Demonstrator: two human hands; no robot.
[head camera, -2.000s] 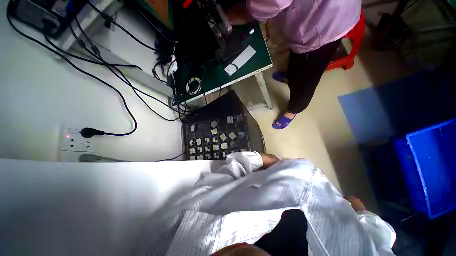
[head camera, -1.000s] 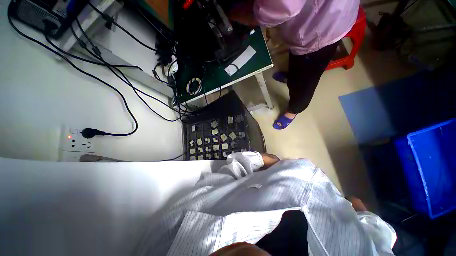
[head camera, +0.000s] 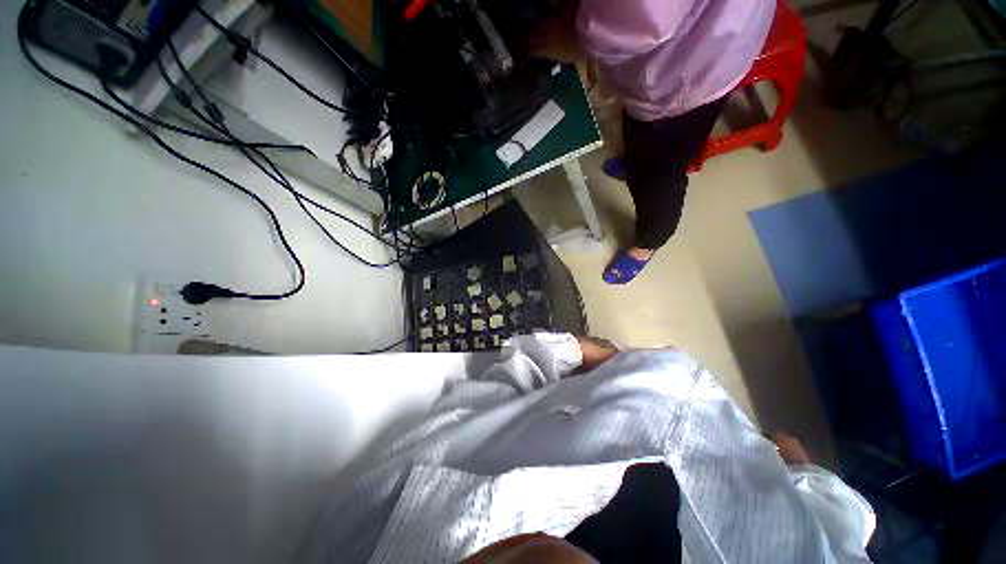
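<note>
My left hand (head camera: 596, 353) shows as a small patch at the white striped cuff, beside the near edge of the black tray; its fingers are hidden. My right hand (head camera: 790, 448) shows small and blurred beyond the right side of my smock; its fingers cannot be made out. No object is visible in either hand. The black tray (head camera: 563, 289) holds rows of several small pale cream squares (head camera: 510, 264). It stands below the end of the green-topped bench (head camera: 548, 158). My smock hides the tray's near part.
A person in a pink smock (head camera: 689, 55) stands at the bench by dark equipment (head camera: 485, 77), before a red stool (head camera: 780, 77). A blue bin (head camera: 938, 375) is at right. Black cables (head camera: 259, 204) hang along the left wall by a socket (head camera: 166, 320). A white surface (head camera: 199, 441) lies at lower left.
The person in pink has shifted a little to the left, and more of the red stool shows. Their hand has moved slightly at the dark equipment. My hands look unmoved.
</note>
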